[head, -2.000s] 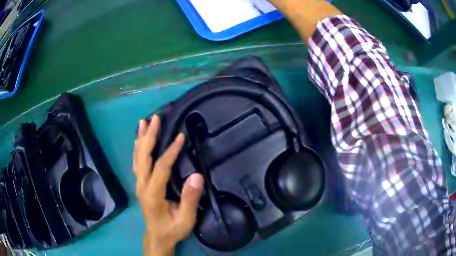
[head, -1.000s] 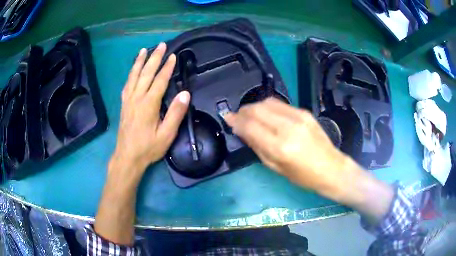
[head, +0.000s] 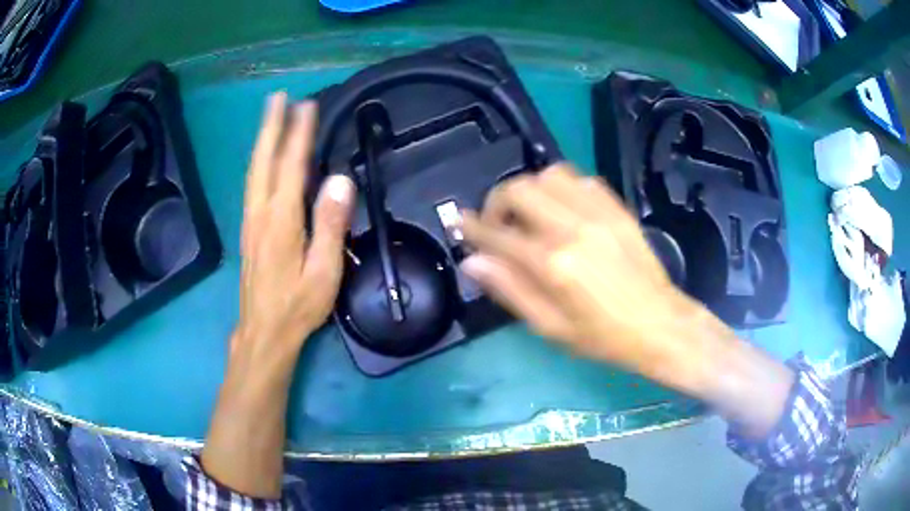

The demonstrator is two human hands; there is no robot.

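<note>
A black moulded tray [head: 424,160] lies tilted on the teal bench in front of me. A black headset [head: 404,289] sits in it, its left ear cup domed in the well and the boom microphone [head: 375,200] lying across that cup. A small accessory with a shiny part [head: 450,216] is in the slot between the wells. My right hand [head: 559,259] is over the right ear cup and hides it, fingertips at the accessory; I cannot tell if they grip it. My left hand [head: 289,235] lies flat along the tray's left edge, slightly blurred, fingers straight.
Several black trays [head: 150,230] stand at the left. Another black tray [head: 708,170] lies at the right. A white bottle [head: 844,158] and crumpled white cloth [head: 860,250] are at the far right. Blue-rimmed trays show at the top edge. Clear plastic bags [head: 60,449] hang below the bench edge at bottom left.
My right hand has come back from the blue tray to the slot, where the shiny accessory now shows. The view has shifted. My left hand has moved slightly off the headband.
</note>
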